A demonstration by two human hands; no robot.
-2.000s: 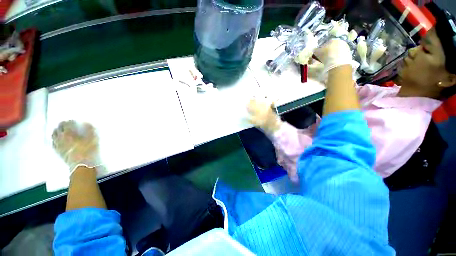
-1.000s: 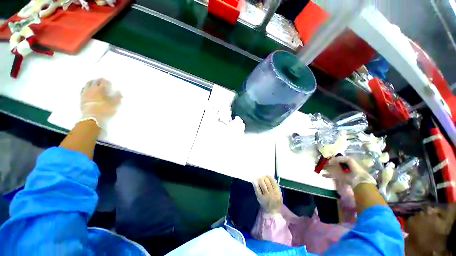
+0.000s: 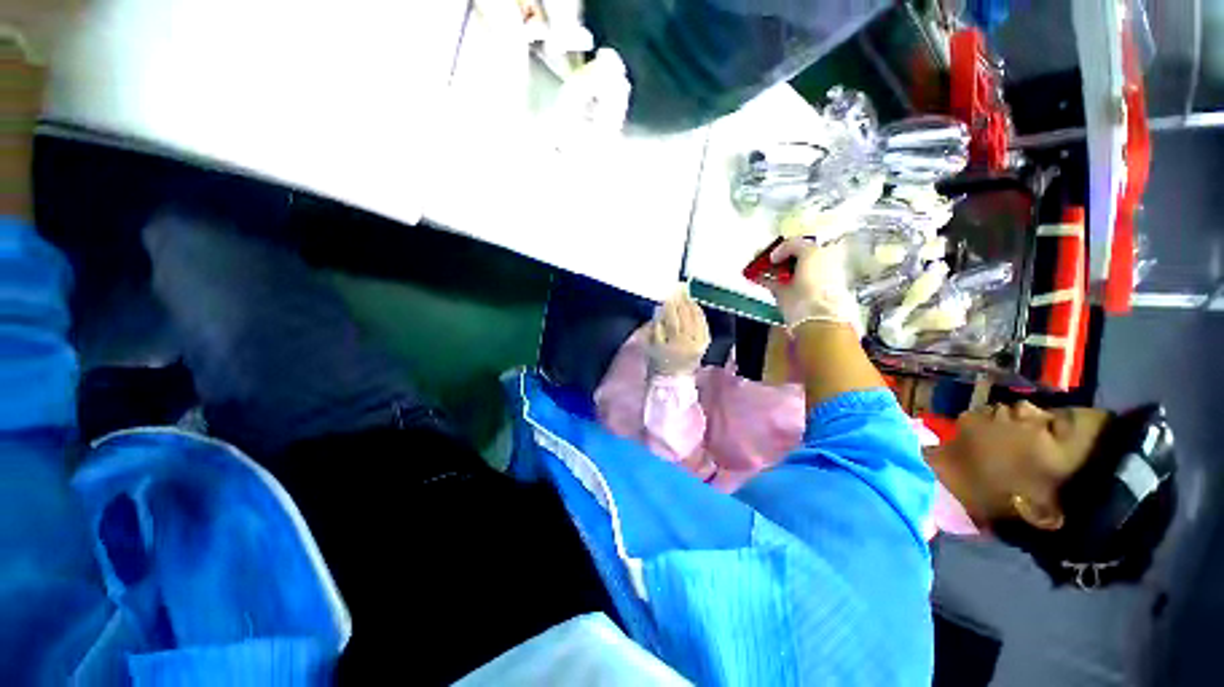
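My right hand [image 3: 816,285], in a thin translucent glove, is closed on the red handles of a clamp [image 3: 769,263] at the right. The clamp's white-padded end [image 3: 816,212] lies against a shiny clear plastic figure [image 3: 920,150] with round bulbs; whether it grips the figure is not clear. The clear figure lies at the end of the white sheet. My left hand is beyond the left edge; only the forearm [image 3: 16,148] and blue sleeve show.
White sheets [image 3: 269,94] cover the bench. Small white pieces [image 3: 591,91] lie beside a dark translucent cylinder [image 3: 711,54]. A black-rimmed tray [image 3: 1027,275] holds more clear and cream pieces. A person in pink [image 3: 732,423] sits close at right, a gloved hand [image 3: 681,333] at the bench edge.
The view has turned and shifted right, so my left hand and the red tray have left the picture. My right hand is still on the clamp beside the clear figure.
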